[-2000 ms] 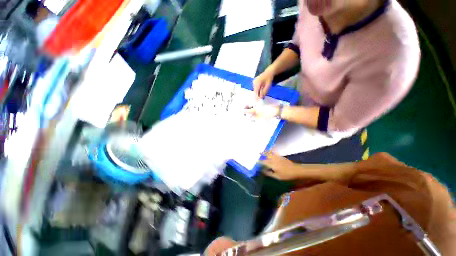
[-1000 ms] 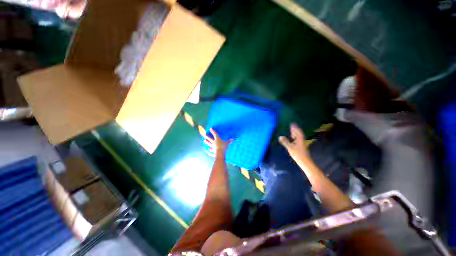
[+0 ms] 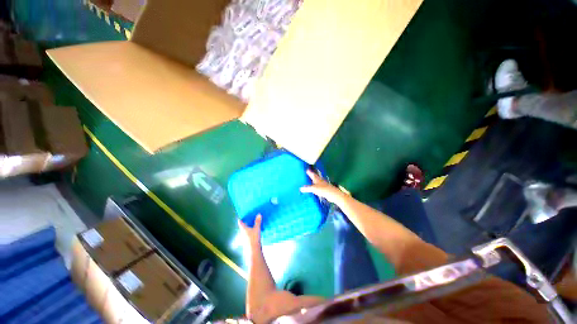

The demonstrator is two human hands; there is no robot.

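Observation:
A bright blue plastic stool (image 3: 278, 190) with a square seat stands or is held just above the floor in the middle of the view. My left hand (image 3: 251, 229) is on its near left edge, thumb over the seat. My right hand (image 3: 321, 188) is on its right edge, with fingers over the rim. Both hands grip the stool; the fingers under its edge are hidden. A large open shipping carton (image 3: 183, 120) lies beyond the stool, filled with many bagged units (image 3: 247, 47).
Closed brown cartons sit on a cart (image 3: 152, 278) at the lower left, beside blue corrugated material (image 3: 44, 278). More cartons (image 3: 44, 126) are at the left. Another person's shoe (image 3: 508, 79) and leg show at the right. Yellow-black tape (image 3: 465, 155) marks the green floor.
The view has turned from the bench to the floor. Since one second ago, my right hand has come onto the stool, and the carton shows larger and nearer.

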